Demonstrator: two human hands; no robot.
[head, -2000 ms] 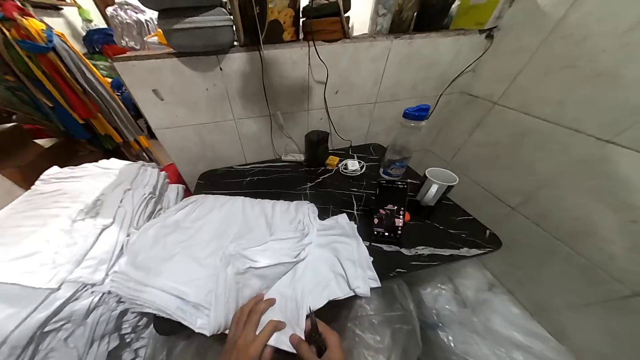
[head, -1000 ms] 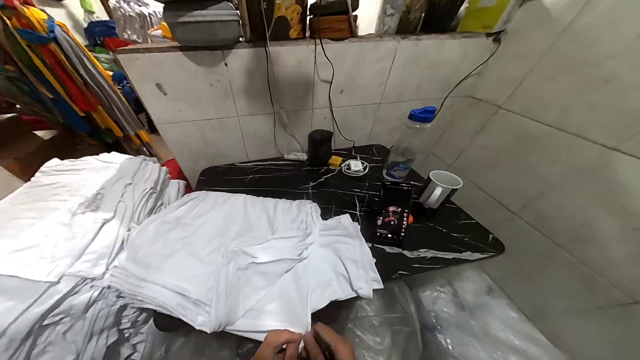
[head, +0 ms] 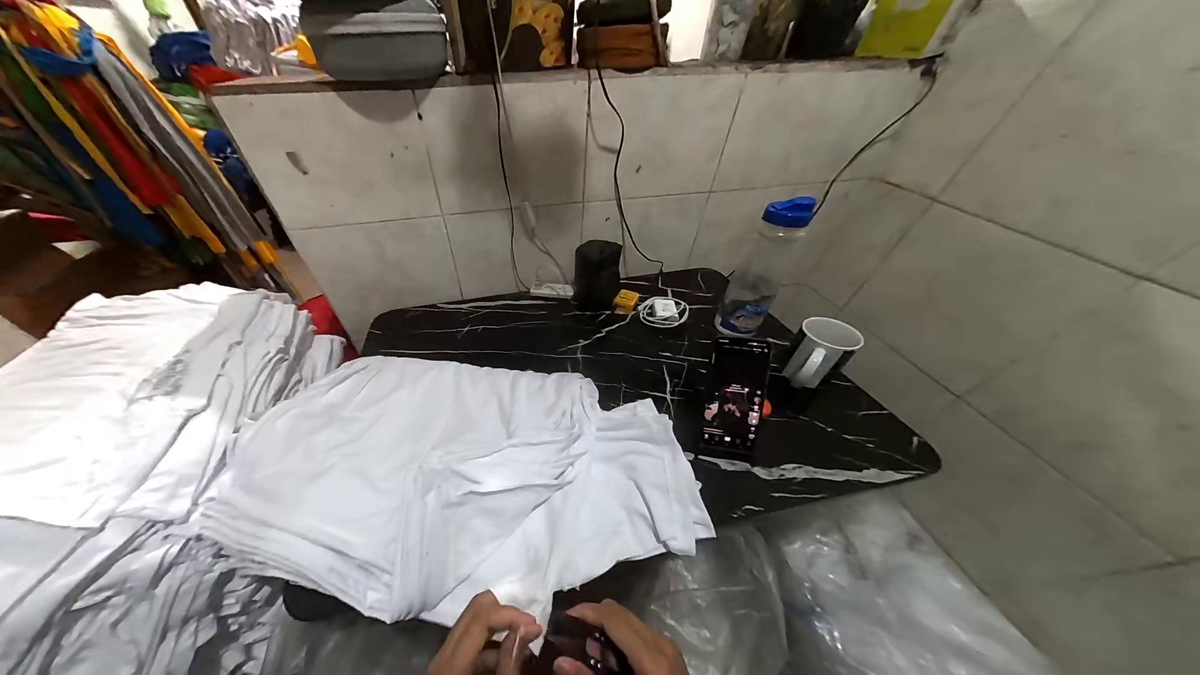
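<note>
A pile of white cloth garments (head: pixel 375 450) lies on the black marble-patterned table (head: pixel 825 441), and one garment's corner hangs over the front edge toward me. At the bottom of the view, my left hand (head: pixel 487 637) has its fingers bent and pinched on the edge of the white cloth. Close on its right, my right hand (head: pixel 619 642) is closed around a small dark tool (head: pixel 586 649), whose kind I cannot make out. The fingers and the frame's lower edge hide part of the tool.
More white garments (head: pixel 122 403) are stacked at left. A lit phone (head: pixel 736 394), a mug (head: pixel 823 352), a clear bottle with a blue lid (head: pixel 755 272), a coiled white cable (head: pixel 663 311) and a black cylinder (head: pixel 597 274) stand or lie on the table. Clear plastic (head: pixel 872 581) lies below.
My left hand, which lay spread on the cloth two seconds ago, has drawn back to the cloth's edge beside my right hand. The garment pile looks unchanged.
</note>
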